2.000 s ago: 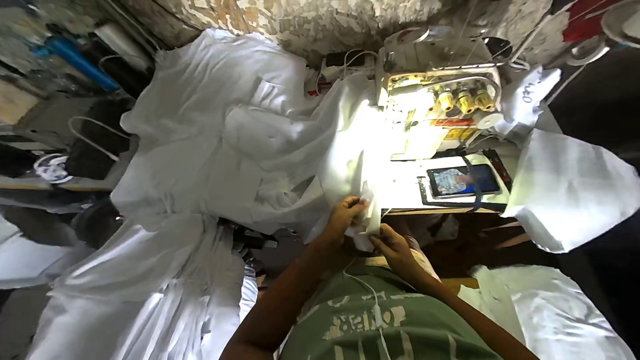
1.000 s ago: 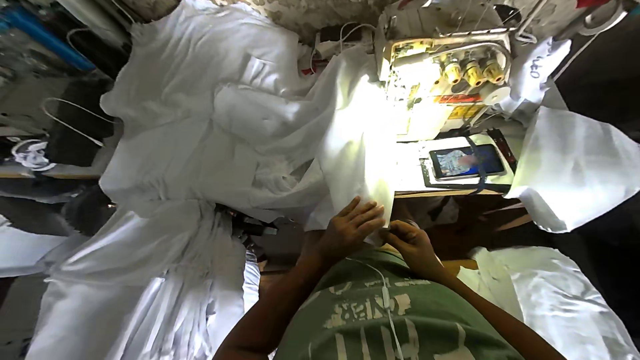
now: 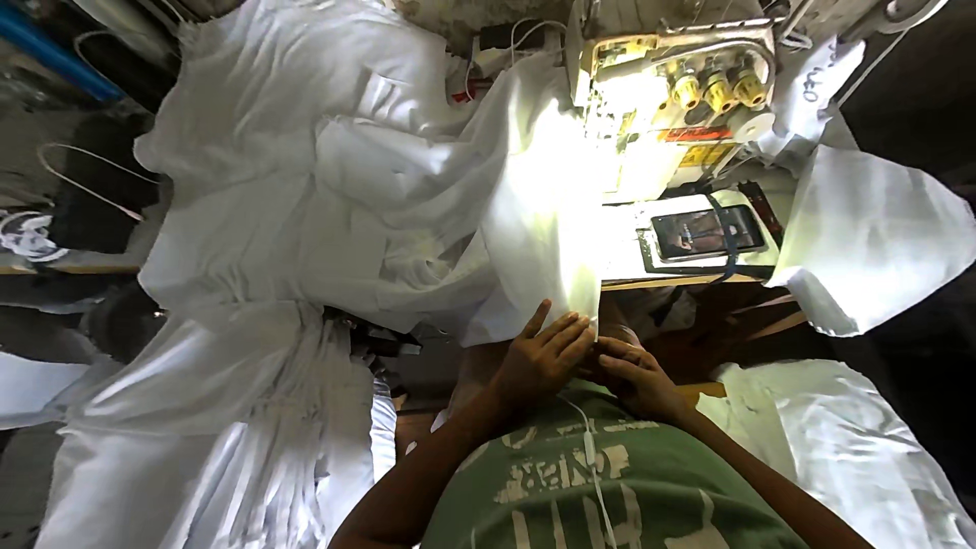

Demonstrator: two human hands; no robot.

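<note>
White fabric point(image 3: 526, 252) lies across the work surface, and its lower right edge hangs over the front near my body. My left hand point(image 3: 545, 351) rests flat on that edge, fingers fairly straight; whether it pinches the cloth underneath is hidden. My right hand point(image 3: 631, 372) is at the cloth's lower corner with bent fingers close to my left fingertips, its thumb side partly hidden. Beyond the cloth stands a sewing machine point(image 3: 671, 91) with yellow tension dials and a bright light over its needle area.
A smartphone point(image 3: 709, 231) lies strapped on the machine's bed at the right. White cloth point(image 3: 877, 236) hangs beside it. More white fabric is heaped at lower left point(image 3: 252, 427) and lower right point(image 3: 854, 442). A white cable point(image 3: 591, 450) runs down my green shirt.
Two seconds ago my hands held a bunched piece of the cloth's edge; now that edge hangs flatter, with my left hand laid over it. The hands have come closer together.
</note>
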